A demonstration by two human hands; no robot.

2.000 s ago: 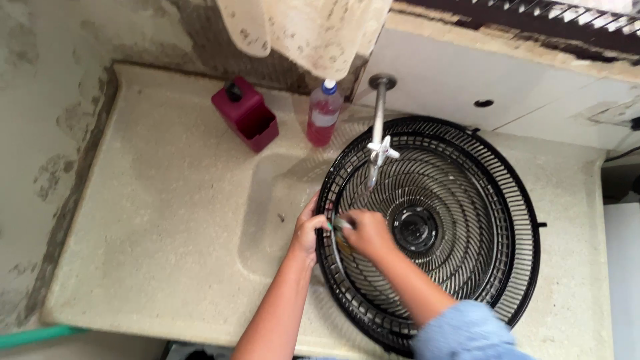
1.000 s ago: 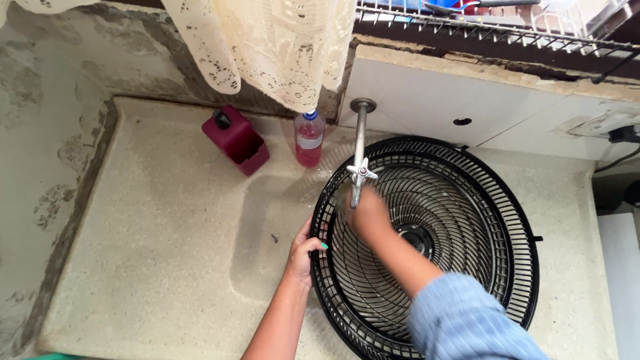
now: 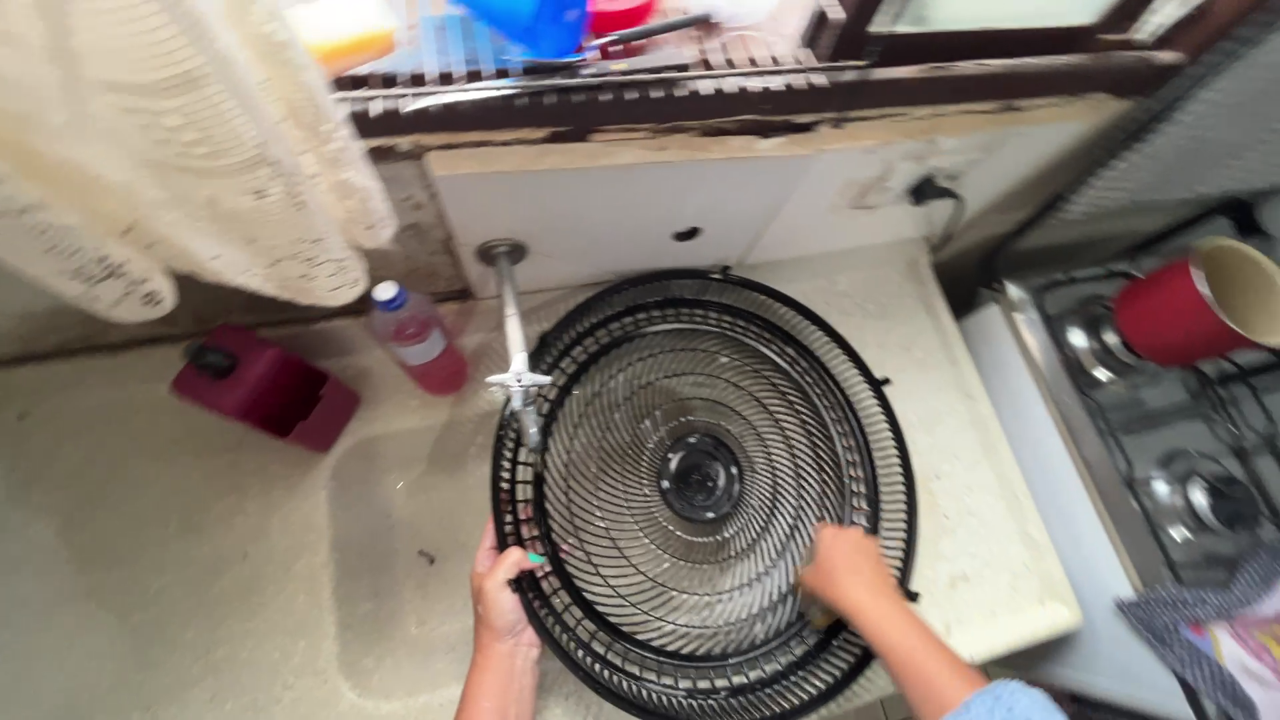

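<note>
A round black plastic fan grille (image 3: 700, 390) lies over the sink, under a metal wall faucet (image 3: 517, 375). My left hand (image 3: 508, 590) grips the grille's left rim, thumb on top. My right hand (image 3: 850, 570), slightly blurred, is at the lower right inside of the grille with its fingers curled around something small and yellowish-brown (image 3: 822, 612), mostly hidden by the hand. Left of the faucet stand a plastic bottle of pink liquid with a blue and white cap (image 3: 420, 340) and a maroon dispenser holder with a black top (image 3: 265, 388).
The pale stone sink basin (image 3: 375, 570) is left of the grille. A lace curtain (image 3: 200, 150) hangs at upper left, beside a wire rack (image 3: 620, 80) on the window ledge. On the right, a stove (image 3: 1150, 440) bears a red pot (image 3: 1185, 305). A plug sits in the wall outlet (image 3: 932, 190).
My right hand has moved from near the faucet to the lower right of the grille. My left hand stays on the left rim. The view has swung right, showing the stove.
</note>
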